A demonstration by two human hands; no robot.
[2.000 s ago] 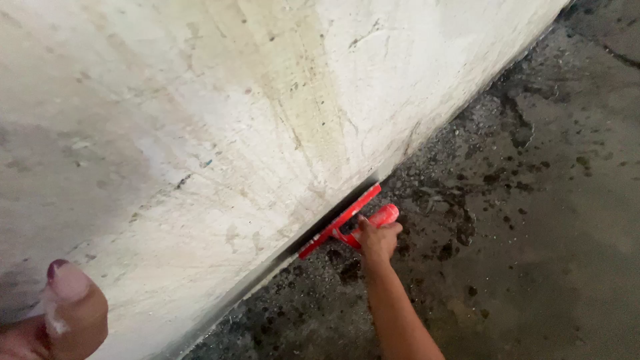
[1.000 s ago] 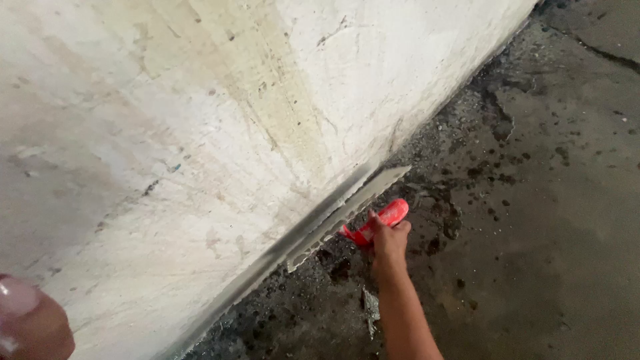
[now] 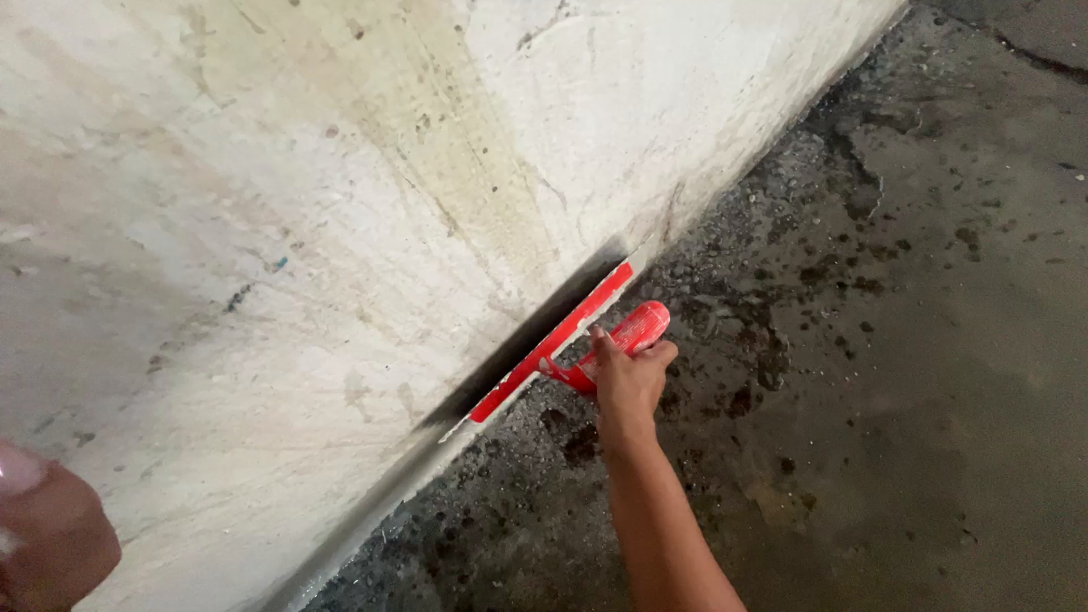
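My right hand [image 3: 631, 382] grips the red handle of a plastering trowel [image 3: 552, 344]. The trowel's long red back lies along the foot of a whitish, stained wall [image 3: 382, 238], its blade edge against the wall with a dark band beside it. Smooth grey plaster [image 3: 374, 510] runs along the wall's base to the lower left of the tool. At the lower left edge of the view, part of my left hand [image 3: 55, 531] shows close to the camera; most of it is cut off, so whether it holds anything is hidden.
A dark, wet-looking concrete floor [image 3: 892, 408] with grit and dark spots lies right of the wall. A crack [image 3: 1041, 59] crosses the floor at the upper right. The wall meets the floor along a diagonal line.
A second ago the trowel was tilted, showing its blade with grey plaster on it; now its red back faces me against the wall. My right hand has kept hold of the handle.
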